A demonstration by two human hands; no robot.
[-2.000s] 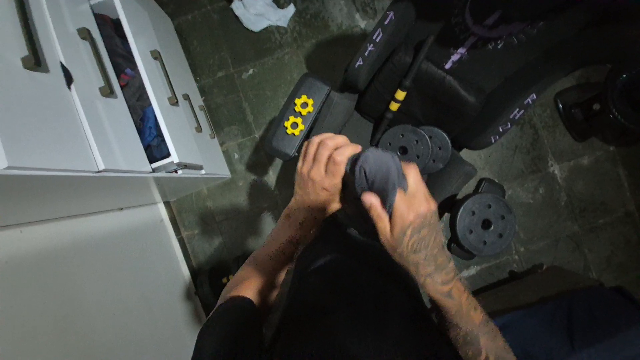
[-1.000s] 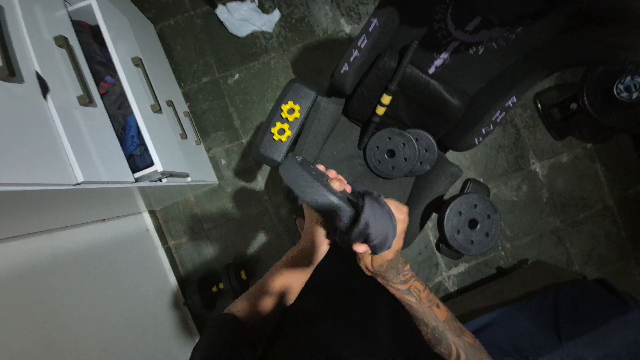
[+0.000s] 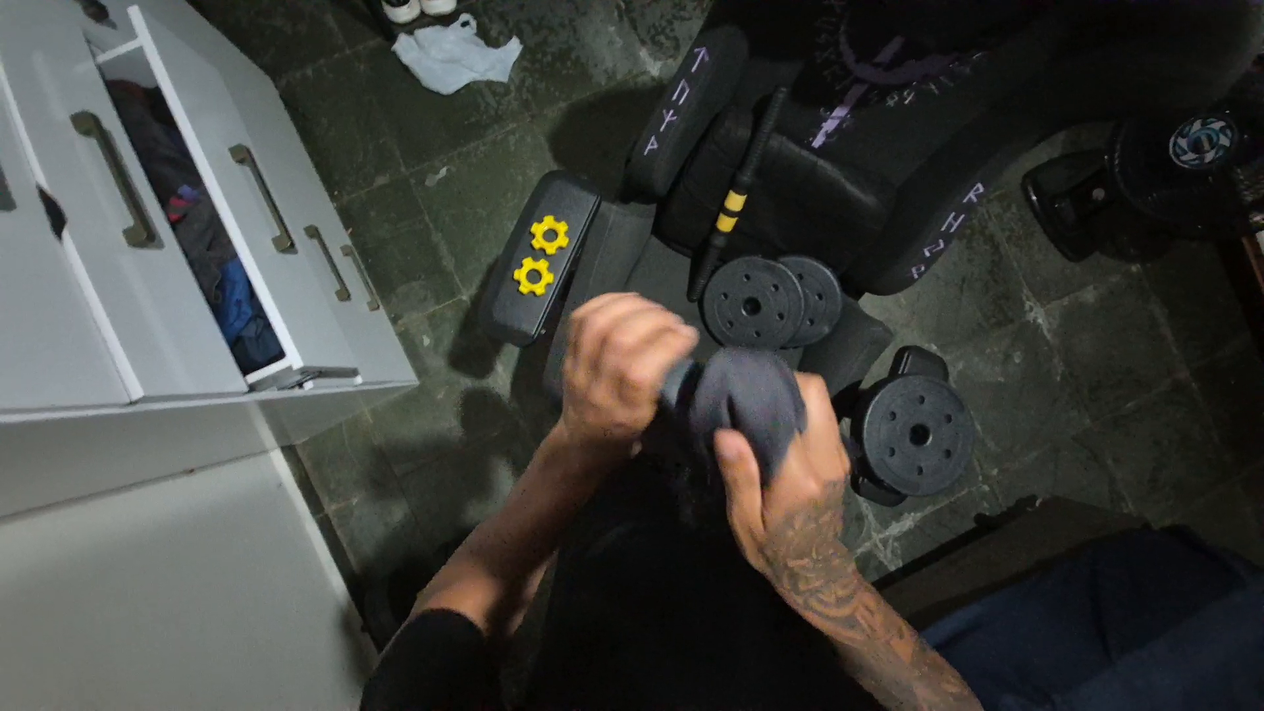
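My right hand [image 3: 790,454] grips a dark cloth [image 3: 748,405] wrapped over a black object that is mostly hidden. My left hand [image 3: 622,370], blurred, is closed around a dark part of that object just left of the cloth. Beyond my hands, two black weight plates [image 3: 752,304] overlap on the seat of a black chair. A black threaded dumbbell bar [image 3: 733,202] with yellow bands leans there. Two yellow star-shaped nuts [image 3: 549,235] lie on a black padded block [image 3: 523,296]. Another weight plate [image 3: 916,434] is at the right of my right hand.
A grey drawer cabinet [image 3: 306,197] stands at the left, one drawer open with clothes [image 3: 232,286] inside. A white plastic bag [image 3: 456,56] lies on the tiled floor [image 3: 425,197]. Black chair armrests [image 3: 686,109] rise beyond the plates. Dark blue fabric [image 3: 1106,622] is at the lower right.
One second ago a long black block-like part stuck out past my left hand; now the cloth faces up between my hands and that part is hidden.
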